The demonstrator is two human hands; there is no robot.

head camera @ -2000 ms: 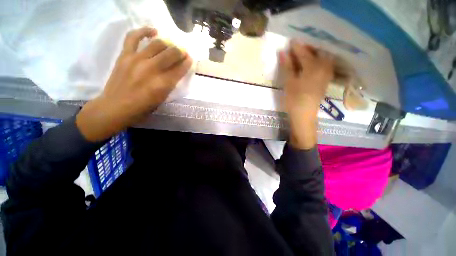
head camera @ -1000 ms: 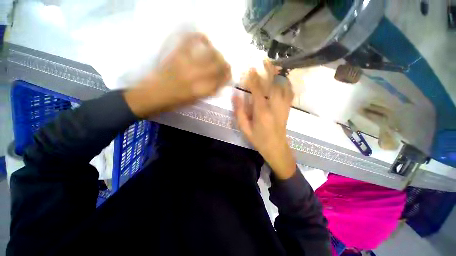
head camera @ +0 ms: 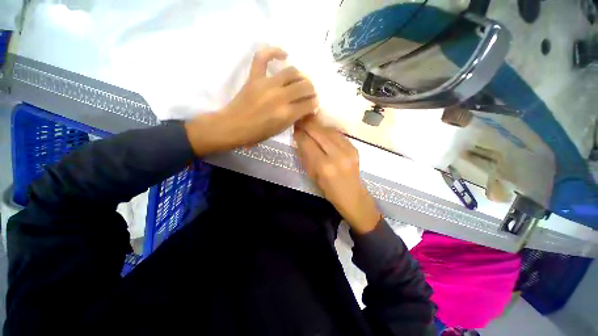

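Note:
The white fabric [head camera: 190, 59] is spread over the left part of the machine table, very bright, with its edge running to my hands. My left hand [head camera: 265, 105] is closed on the fabric, fingers bent, left of the sewing machine's needle area. My right hand [head camera: 328, 154] touches the left one at the fingertips and pinches the fabric edge near the table's front. The pinched edge is mostly hidden by my fingers. The sewing machine [head camera: 419, 65] has a blue band and a shiny curved guard; its needle area is overexposed.
Dark-blue thread snips [head camera: 462, 190] lie right of my right hand, beside a tan scrap [head camera: 496, 187]. A metal fitting [head camera: 522, 213] sits at the table edge. The ruler edge [head camera: 419, 203] runs along the front. Blue baskets [head camera: 46, 147] stand lower left; pink fabric [head camera: 465, 275] is lower right.
My hands have come together left of the needle area; a second ago they were apart, with the right nearer the needle. Two seconds ago the right hand was right of the needle. The view has shifted.

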